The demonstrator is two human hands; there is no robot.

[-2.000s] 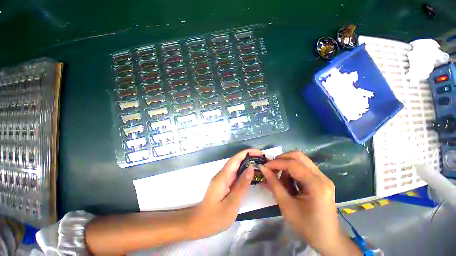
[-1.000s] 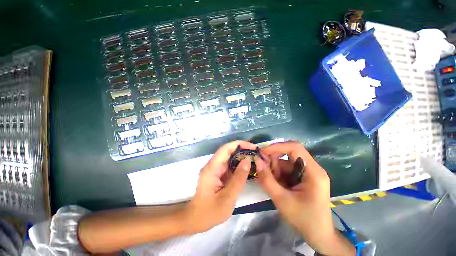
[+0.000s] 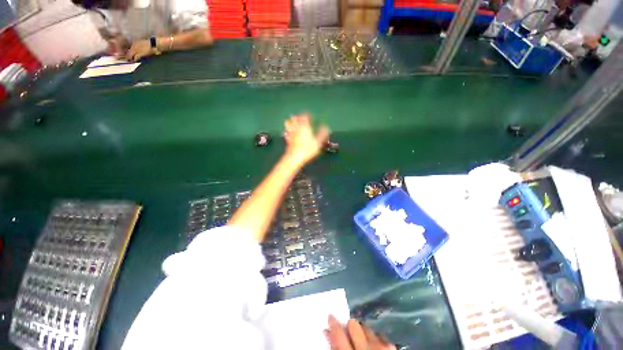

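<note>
My left hand [image 3: 302, 140] is stretched far forward over the green bench. It is blurred, its fingers look apart, and nothing shows in it. One small round housing [image 3: 331, 146] lies just right of it, and another round housing [image 3: 262, 139] lies to its left. My right hand [image 3: 355, 336] is at the bottom edge, cut off, by the white paper sheet [image 3: 311, 314]; whether it holds anything is hidden. My left sleeve and forearm cover part of the clear blister tray [image 3: 311, 263] with its rows of pockets.
A blue bin [image 3: 436, 246] with white pieces stands right of centre, two round units [image 3: 382, 183] behind it. Stacked blister trays [image 3: 72, 263] are at left. A white marked sheet [image 3: 471, 273] and blue controller [image 3: 543, 253] are at right. A person's arm [image 3: 181, 42] is across the bench.
The view has tilted up to show the far bench. My left hand has left the round housing work over the paper and reached forward. My right hand has dropped to the bottom edge.
</note>
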